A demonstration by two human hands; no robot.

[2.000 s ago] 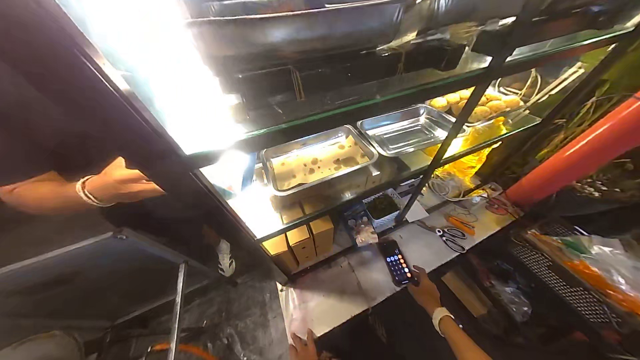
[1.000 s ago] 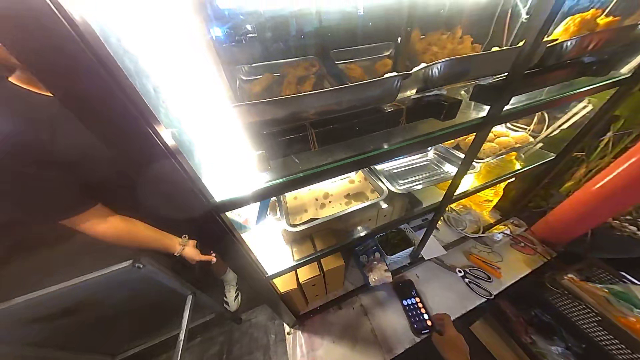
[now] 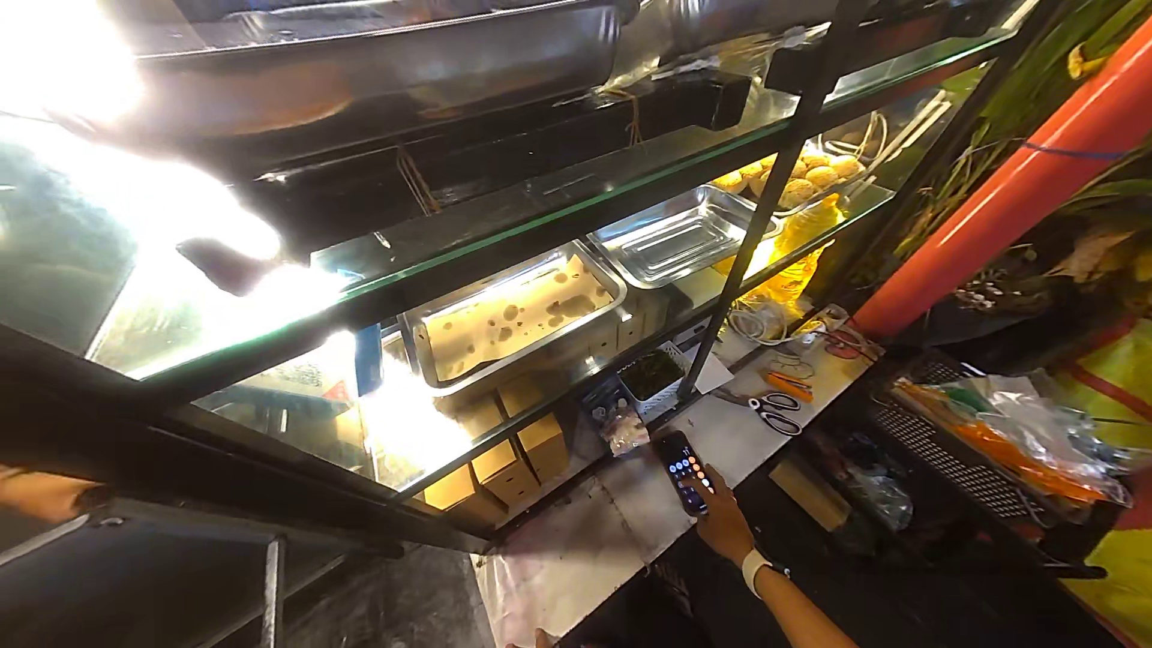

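Note:
A black smartphone (image 3: 682, 472) with a lit calculator-style keypad lies on the pale narrow counter (image 3: 576, 558). My right hand (image 3: 723, 526), with a light band on its wrist, reaches in from the lower right, a finger over the phone's screen. Only the fingertips of my left hand (image 3: 533, 640) show at the bottom edge, on or near the counter's front edge; the rest is out of view. To the right of the phone lie scissors (image 3: 776, 414) and an orange-handled tool (image 3: 787, 385). Behind the phone sits a small clear plastic bag (image 3: 624, 430) with unclear contents.
Glass shelves hold a paper-lined metal tray (image 3: 513, 328), a bare metal tray (image 3: 684, 238) and round yellowish food (image 3: 810, 175). Brown boxes (image 3: 508, 477) and a white basket (image 3: 661, 387) stand below. At right are a red pole (image 3: 1008, 180) and a black crate (image 3: 945, 450). Another person's arm (image 3: 40, 495) shows far left.
My right hand has moved from the phone's edge onto its screen. The other person's arm, extended beside the shelf earlier, is now mostly out of view. The view has dipped and shifted.

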